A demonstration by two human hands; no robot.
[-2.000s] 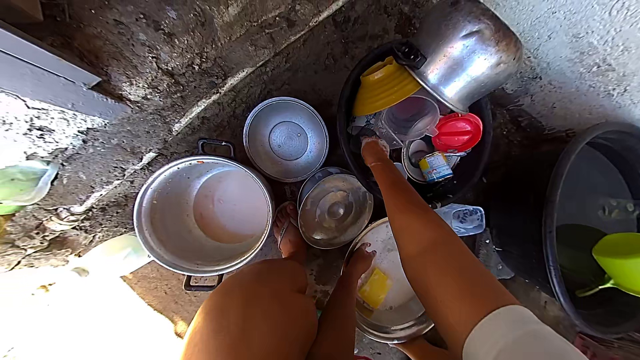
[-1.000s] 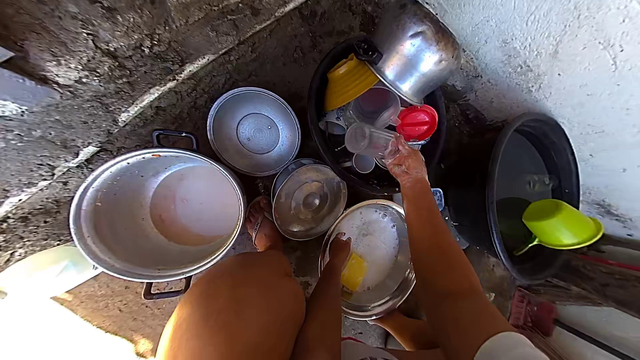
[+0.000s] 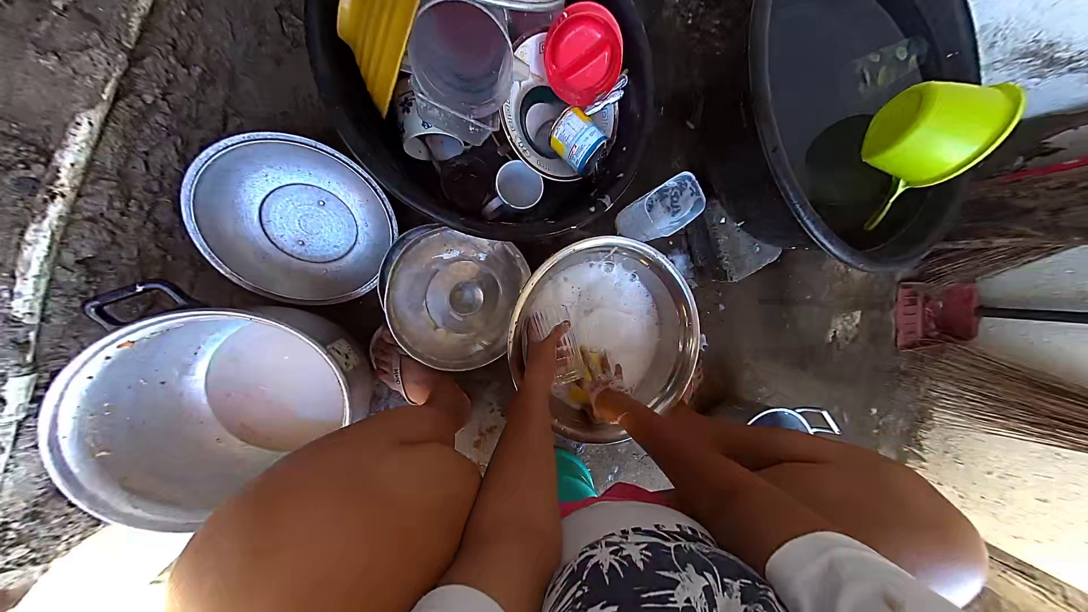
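Observation:
A round metal basin (image 3: 625, 255) of sudsy water stands between my feet. In it my left hand (image 3: 545, 340) holds a clear ribbed cup (image 3: 557, 327) tilted over the suds. My right hand (image 3: 605, 393) is beside the cup's lower end, fingers on a yellow sponge (image 3: 586, 374), partly hidden under them. Left of the basin sits a metal lid (image 3: 455, 297) on a pot. Beyond is a black tub (image 3: 544, 225) with a yellow ribbed container (image 3: 378, 47), a red lid (image 3: 584, 53), mugs (image 3: 518, 185) and clear plastic containers (image 3: 459, 55).
A large two-handled pot (image 3: 144, 433) with cloudy liquid and a shallow aluminium basin (image 3: 289, 221) stand left. A clear plastic container (image 3: 663, 206) lies near the basin. At right are a black water tub (image 3: 769, 161) with a green dipper (image 3: 935, 132) and a broom (image 3: 935, 316).
My right hand, one second ago at the black tub with a clear cup, is now down in the metal basin. The cup is now in my left hand. The view has shifted.

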